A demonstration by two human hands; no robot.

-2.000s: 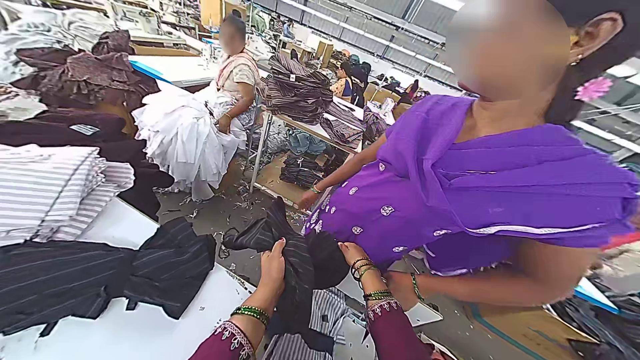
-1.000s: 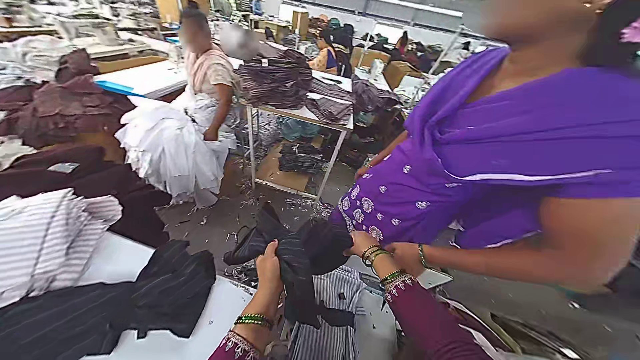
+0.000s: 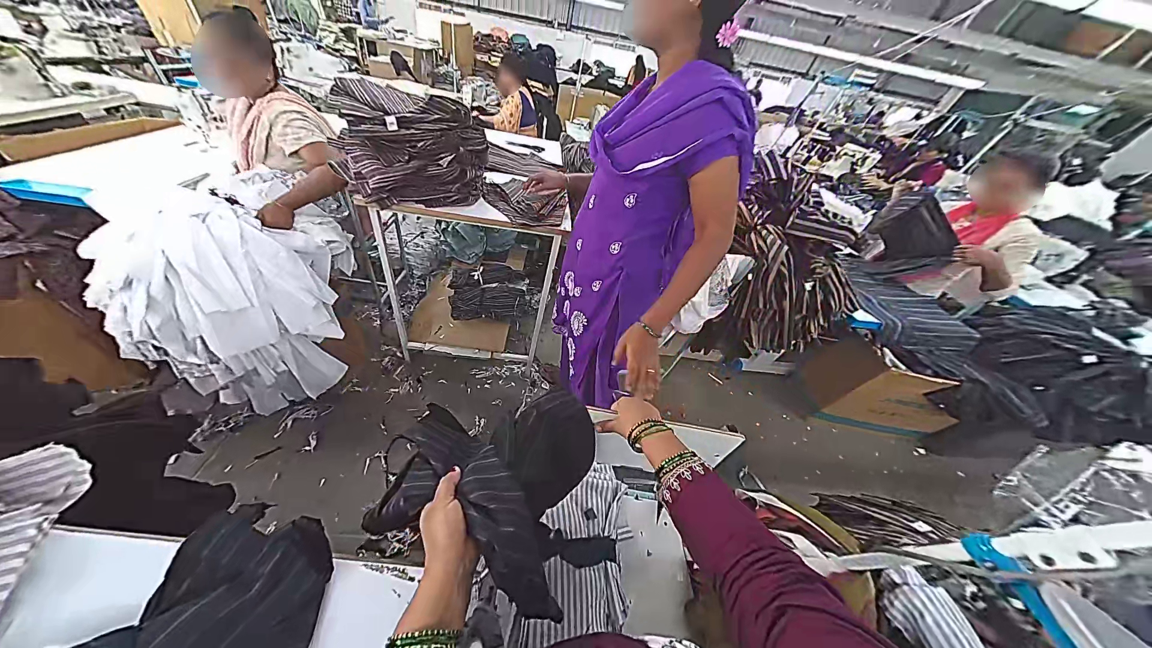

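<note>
A bunched dark pinstriped cloth piece [image 3: 499, 504] hangs from my left hand [image 3: 447, 526], whose thumb lies on top of it. My right hand [image 3: 630, 418] reaches forward beside a co-worker's lowered hand [image 3: 639, 360]; something small and thin is between the two hands, and who grips it I cannot tell. Beneath the dark cloth lies grey and white striped fabric [image 3: 585, 576]. Another dark pinstriped piece [image 3: 247, 576] rests on the white table [image 3: 364, 598] at lower left.
A co-worker in purple stands ahead by a table [image 3: 531, 216] with stacked striped cloth [image 3: 409, 144]. At left, a seated person holds white fabric pieces [image 3: 216, 288]. Scraps litter the floor [image 3: 351, 432]. An open cardboard box [image 3: 868, 387] stands at right, with a white metal bar [image 3: 1017, 551] nearer.
My right hand has left the dark cloth and moved forward to the co-worker's hand. The co-worker in purple now stands farther back. My left hand keeps hold of the cloth.
</note>
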